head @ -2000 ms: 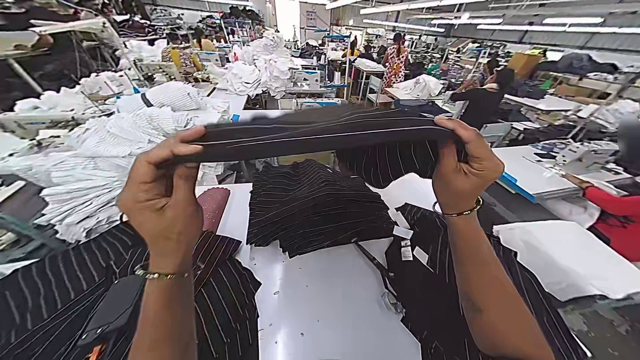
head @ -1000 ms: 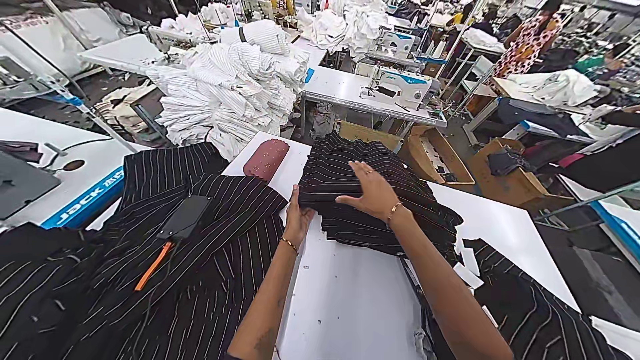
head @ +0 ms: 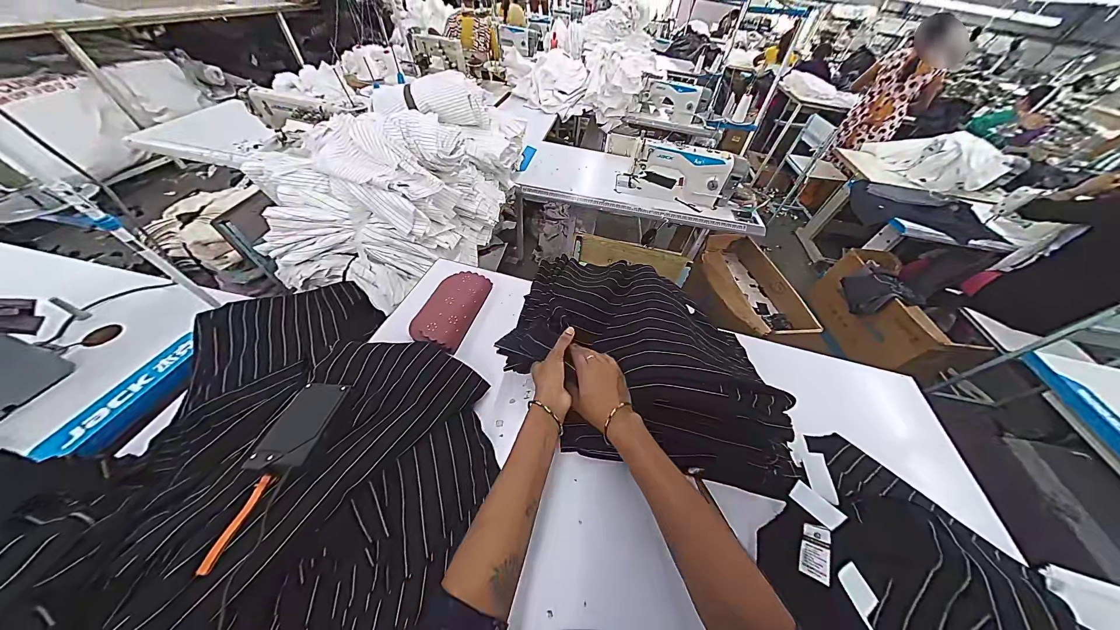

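A stack of black pinstriped fabric pieces [head: 674, 359] lies on the white table [head: 577, 542]. At the stack's near left edge my left hand [head: 553, 381] and my right hand [head: 598, 385] are together, the fingers pinching the edge of the top piece. More black striped fabric [head: 385, 437] is heaped to the left, with a dark flat device [head: 302, 426] and its orange strap on top. On the right lies another black striped pile [head: 910, 542] with white labels [head: 815, 553]. A dark pointed tool partly shows under the stack's near edge.
A dusty-pink case [head: 451, 311] lies at the table's far left corner. White striped fabric [head: 394, 184] is piled beyond it. A sewing machine [head: 687, 171] stands on the bench ahead, with cardboard boxes [head: 761, 289] below. A person [head: 892, 92] stands at the back right.
The strip that both hands held up two seconds ago is no longer raised. Since one second ago, my right hand has moved from the top of the stack to beside my left hand.
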